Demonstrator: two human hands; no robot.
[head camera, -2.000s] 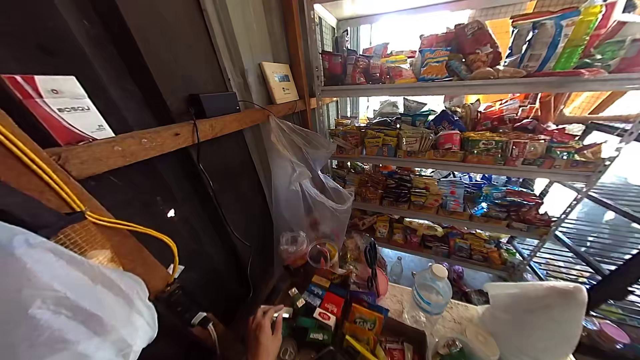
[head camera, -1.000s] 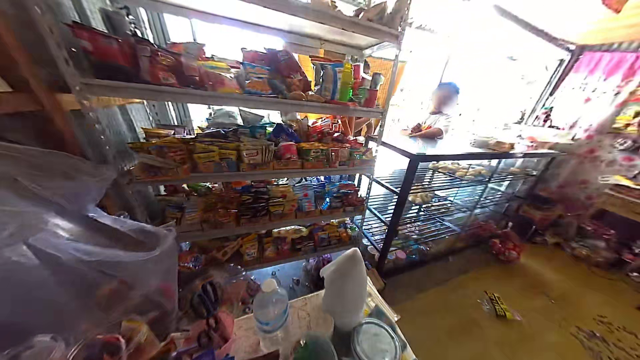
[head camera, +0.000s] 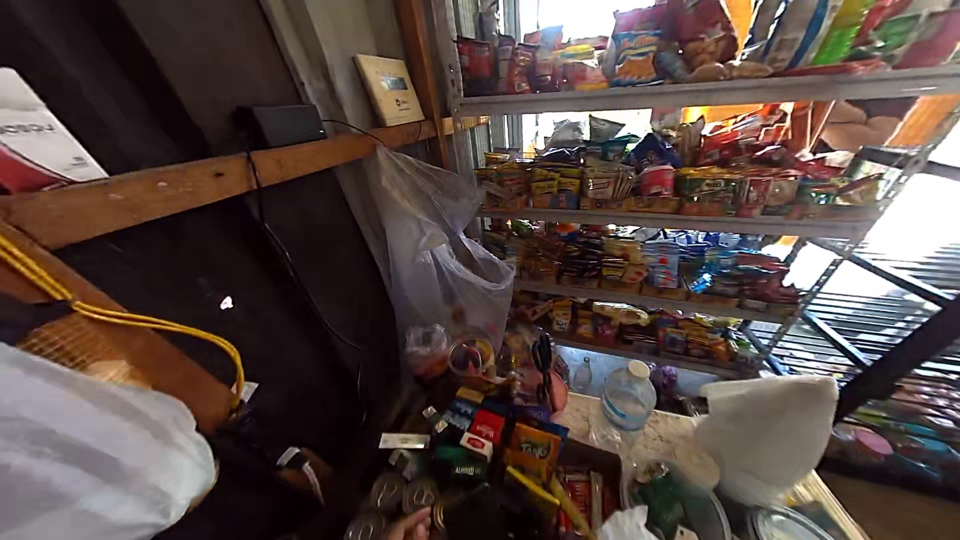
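Part of one of my hands (head camera: 412, 525) shows at the bottom edge, its fingertips beside metal-lidded cans (head camera: 418, 495); its look does not settle which hand it is or whether it grips anything. The other hand is not seen. Around it lie small packs, among them an orange Tang box (head camera: 534, 448), a red box (head camera: 487, 426) and a dark green box (head camera: 459, 463). A white strip-shaped pack (head camera: 404, 441) rests above the cans. Black-handled scissors (head camera: 541, 360) stand upright behind the boxes.
A clear plastic bottle (head camera: 628, 397), a white plastic bag (head camera: 765, 435) and a clear lidded tub (head camera: 675, 502) are on the table at right. Metal shelves (head camera: 675, 217) of snack packets rise behind. A clear bag (head camera: 450, 262) hangs by the wall; another bag (head camera: 90, 450) bulges at left.
The view swung right to a rack and a person, then back left. Two seconds ago a hand held a small white thing above the boxes; now only fingertips show, lower down.
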